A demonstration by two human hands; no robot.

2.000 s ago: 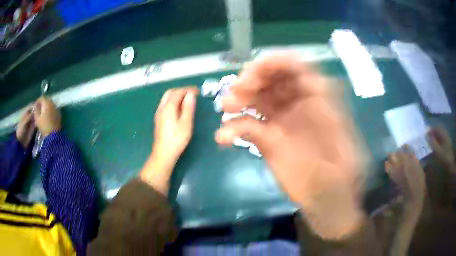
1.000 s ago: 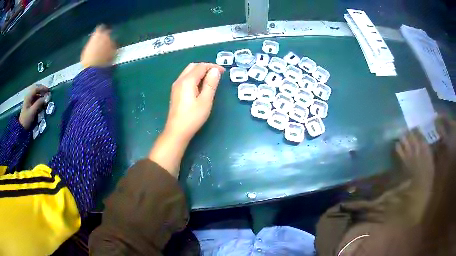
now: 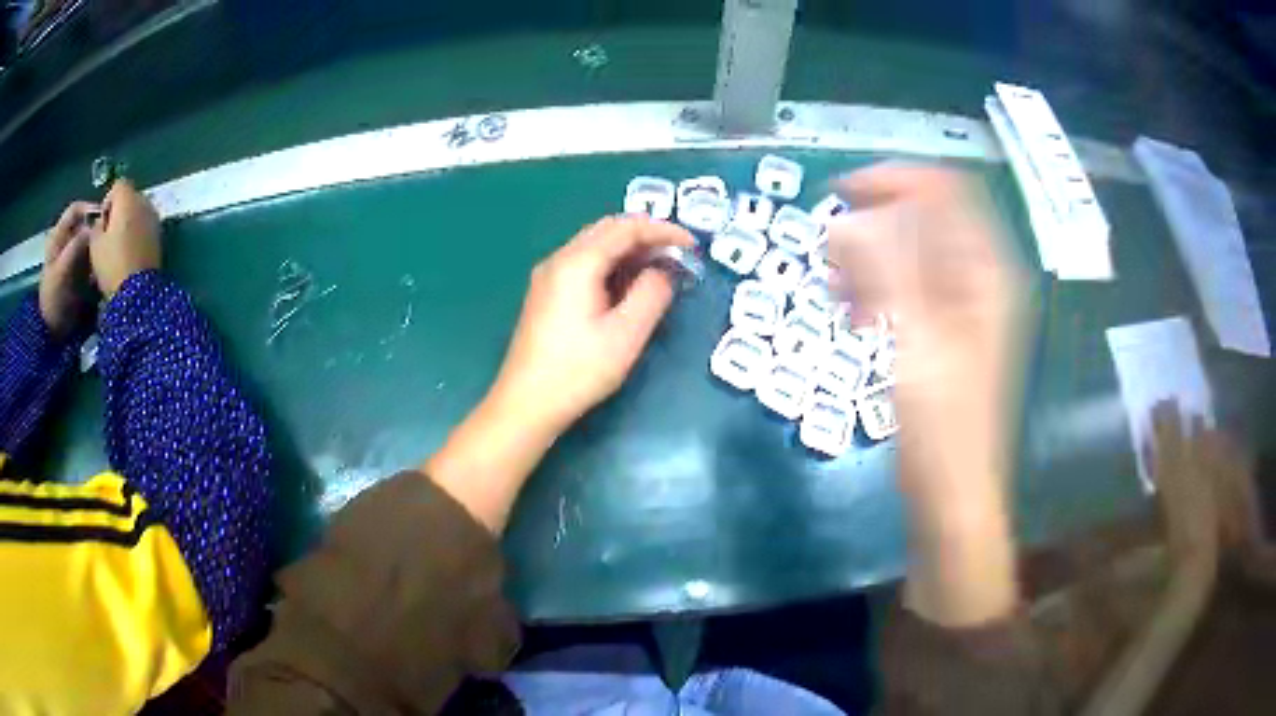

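Several white square housings with dark slots (image 3: pixel 742 361) lie in a loose pile on the green worktop (image 3: pixel 406 420). My left hand (image 3: pixel 595 301) is at the pile's left edge, with thumb and forefinger around one housing (image 3: pixel 682 263). My right hand (image 3: pixel 910 245) is blurred over the pile's right side and hides part of it; whether it holds anything cannot be told.
A pale metal rail (image 3: pixel 350 158) with an upright post (image 3: pixel 756 63) runs behind the pile. Card strips (image 3: pixel 1052 182) and a paper sheet (image 3: pixel 1161 371) lie at right by another person's hands. Another person's hands (image 3: pixel 105 252) work at left.
My left hand has moved right and closed around a housing at the pile's edge. My right hand has come over the pile's right side. The left neighbour's hands are together again.
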